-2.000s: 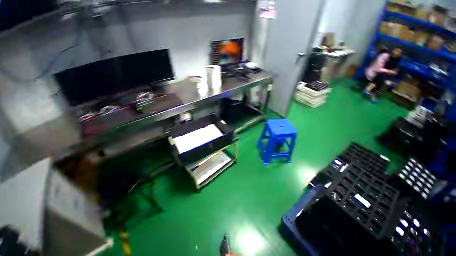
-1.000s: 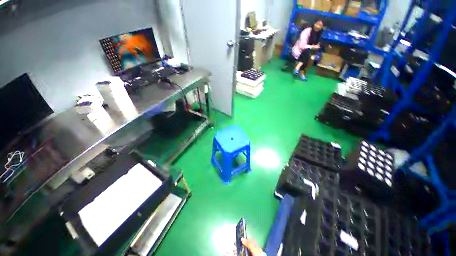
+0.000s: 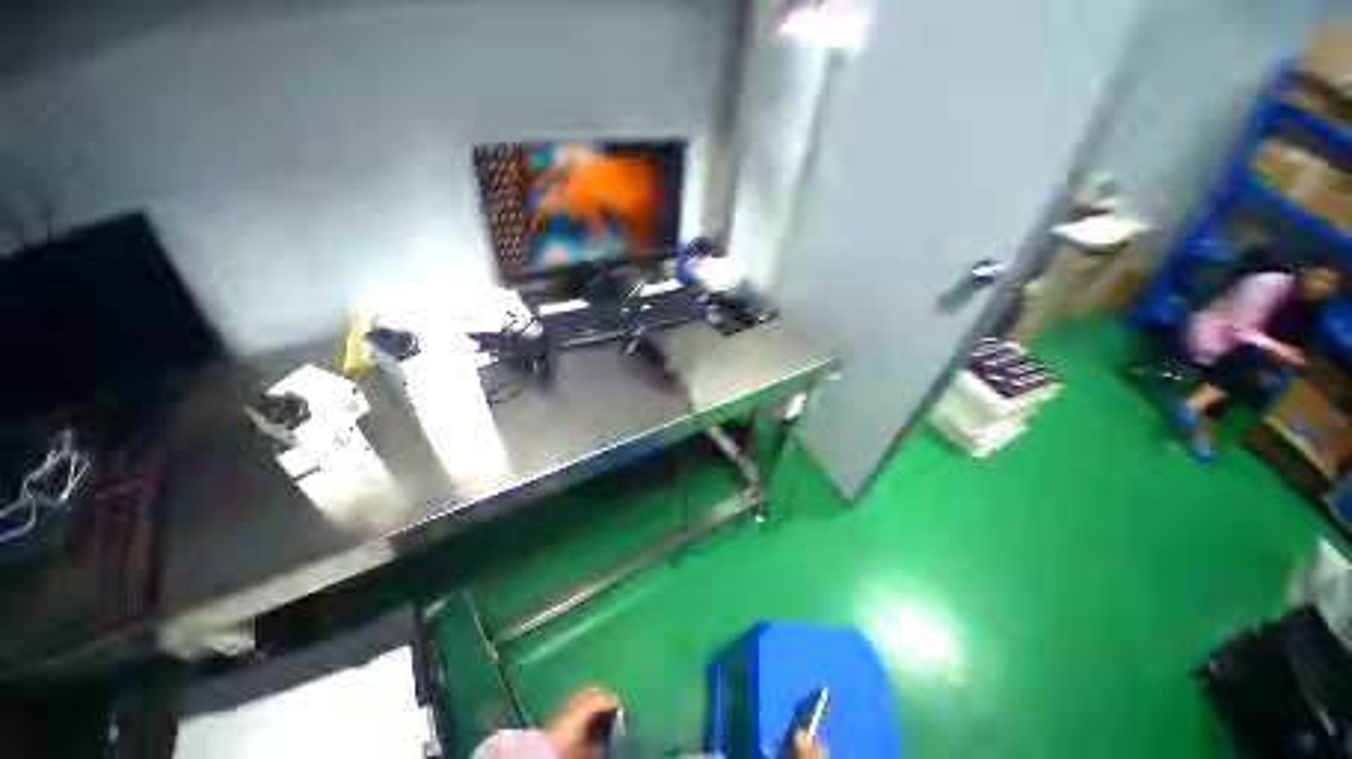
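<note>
My left hand (image 3: 575,722), with a pink sleeve, is at the bottom edge left of the stool. It is blurred and closed around a small dark object (image 3: 605,724) that I cannot identify. My right hand (image 3: 808,746) is mostly cut off by the bottom edge. It holds a thin dark slab with a pale edge, like a smartphone (image 3: 811,712), upright in front of the blue stool (image 3: 830,675).
A grey desk (image 3: 593,430) ahead bears white boxes (image 3: 452,408), a keyboard (image 3: 623,317) and a lit monitor (image 3: 601,208). A cart with a white sheet (image 3: 312,719) is lower left. A door (image 3: 919,223), stacked trays (image 3: 993,393) and a seated person (image 3: 1243,334) are right.
The view has swung left and nearer the desk and stool. My left hand has come into view. My right hand with the slab is lower and further right in the picture.
</note>
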